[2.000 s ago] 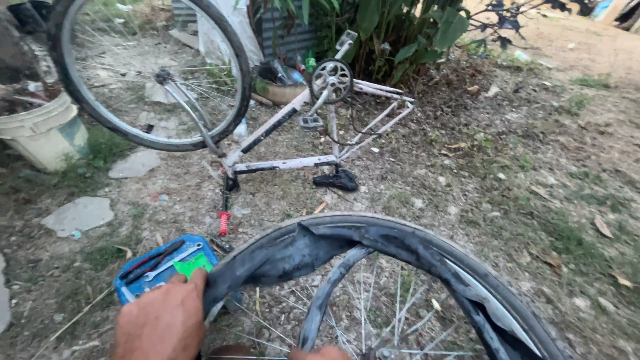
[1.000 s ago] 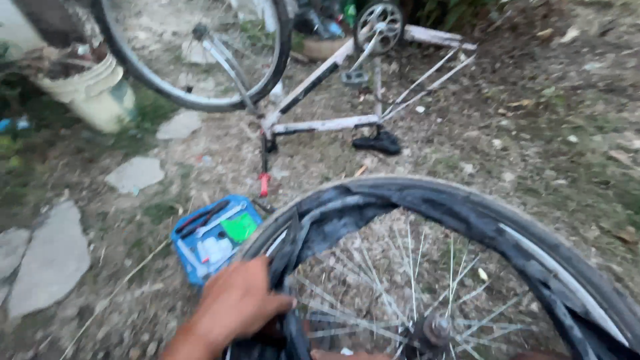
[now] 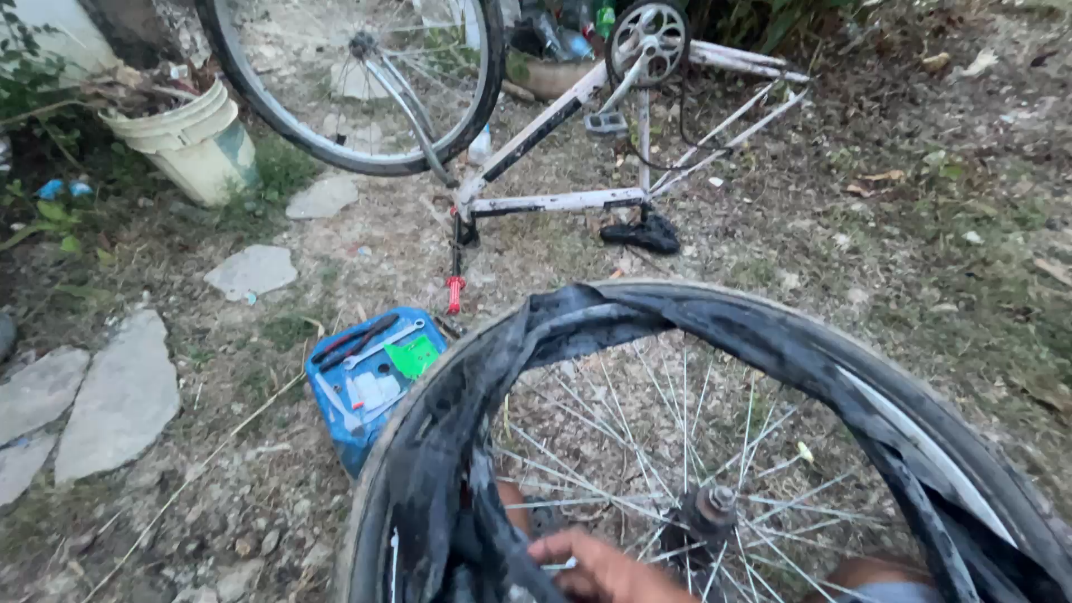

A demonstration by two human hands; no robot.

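A bicycle wheel with its tyre (image 3: 913,402) fills the lower part of the view, its spokes and hub (image 3: 708,515) showing. A loose, flat black inner tube (image 3: 578,335) lies along the inner side of the tyre and hangs away from the rim at the left. My right hand (image 3: 607,569) is at the bottom edge, fingers pointing left. Its fingertips meet the hanging tube; whether they grip it is not clear. My left hand cannot be seen. A bit of skin shows behind the tube and spokes, too hidden to identify.
An upside-down bicycle frame (image 3: 553,201) with its front wheel (image 3: 494,84) is beyond, its saddle (image 3: 645,233) on the ground. A blue tray (image 3: 347,448) of wrenches and small items sits left of the tyre. Further left are flat stones (image 3: 121,398) and a white bucket (image 3: 188,146).
My left hand, on the tyre's left side in both earlier frames, has gone out of sight. More of my right hand shows at the bottom. The view has shifted left and down.
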